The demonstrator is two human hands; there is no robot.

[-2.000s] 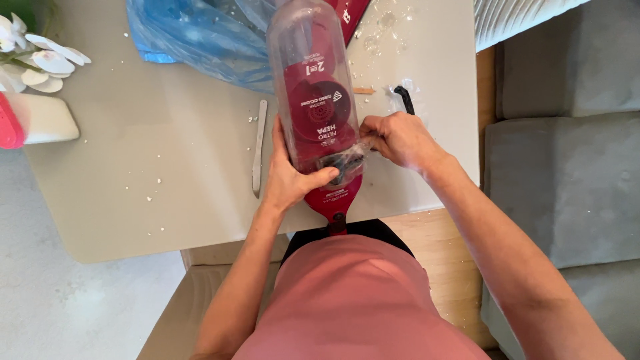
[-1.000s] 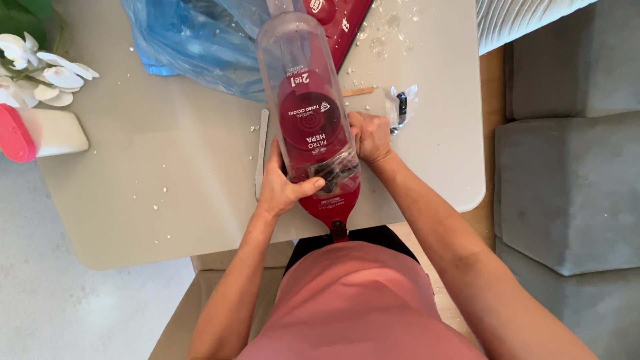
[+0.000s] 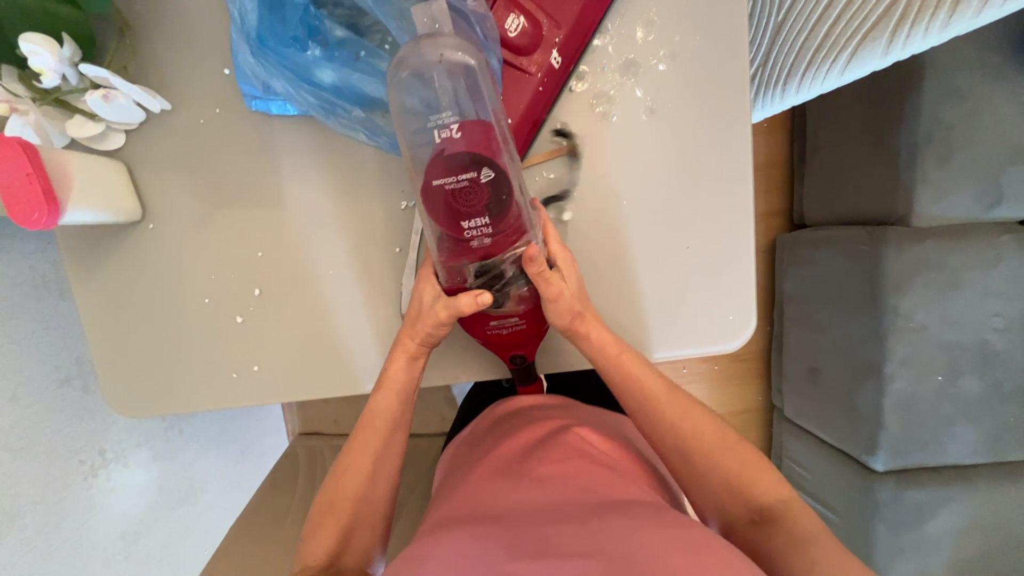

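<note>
A red stick vacuum cleaner body [image 3: 504,324] with a clear plastic dust container [image 3: 448,88] over it lies across the near edge of the table, its narrow end toward my body. My left hand [image 3: 444,308] grips its left side, thumb on top near a dark part inside the clear plastic. On the opposite side, my right hand [image 3: 558,276] holds the container, with thumb and fingers along its edge. A blurred black strap or cord [image 3: 566,172] is just beyond my right fingertips, beside a thin wooden stick [image 3: 546,157].
Behind the vacuum are a blue plastic bag [image 3: 320,72] and another red part [image 3: 532,72]. White crumbs dot the table [image 3: 320,200]. A metal utensil [image 3: 411,256] lies by my left hand. At left are white flowers [image 3: 112,100] and a bottle with a pink cap [image 3: 96,188].
My right hand has gone from a fist beside the container to a hold on its right side. My left hand keeps its grip. The black strap looks different in shape and is blurred now.
</note>
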